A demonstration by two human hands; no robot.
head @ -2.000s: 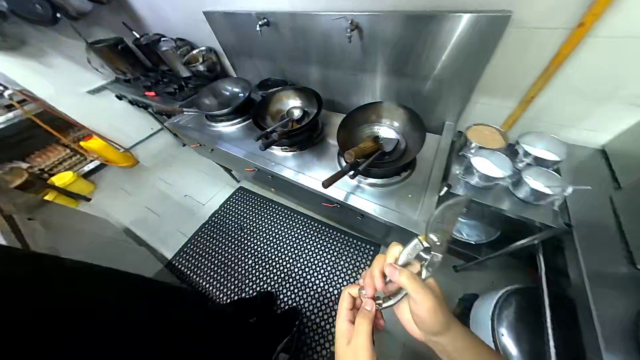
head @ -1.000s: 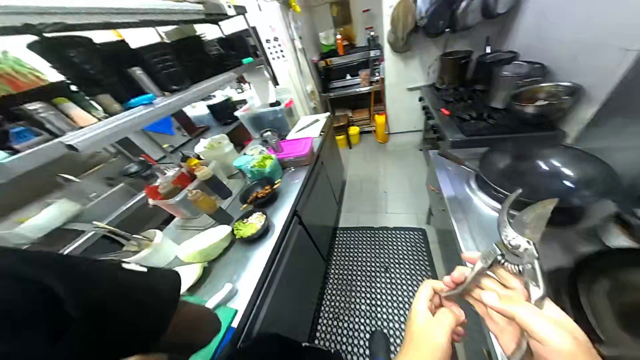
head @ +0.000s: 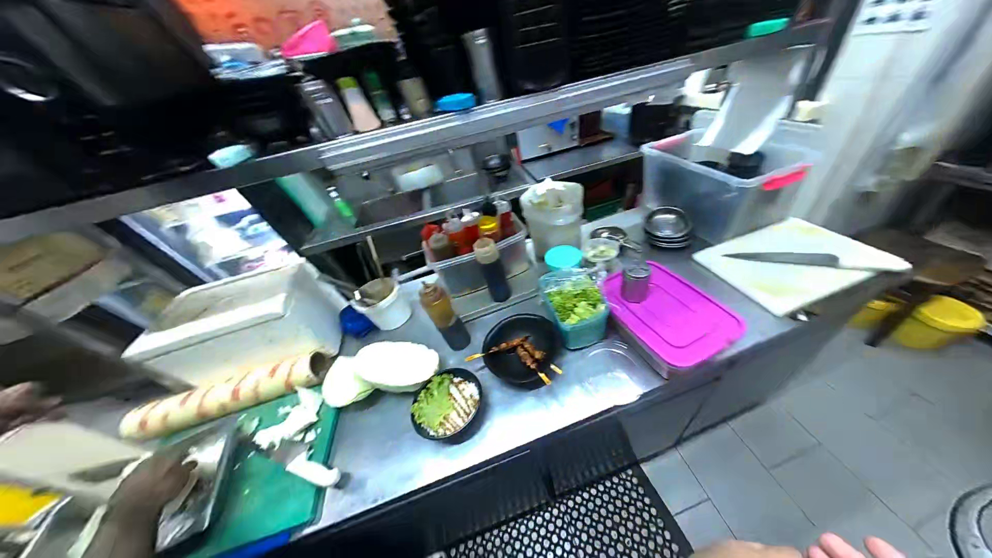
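Observation:
At the bottom edge, right of centre, only slivers of my left hand and my right hand show. What they hold is cut off by the frame, and no shears are visible. Beyond them, on the steel counter, a black bowl has meat skewers across it. A smaller black bowl holds lettuce and striped food. Near them are a teal tub of chopped greens, a container with a magenta lid and a kitchen knife on a white cutting board.
At the left, a co-worker's hand is by a metal tray on a green cutting board. Sauce bottles stand at the counter's back, under a steel shelf. A perforated black mat and yellow buckets are on the floor.
The view has swung from the woks to the opposite counter. My hands, seen before with metal shears between them, now show only at the bottom edge, and the shears are out of sight.

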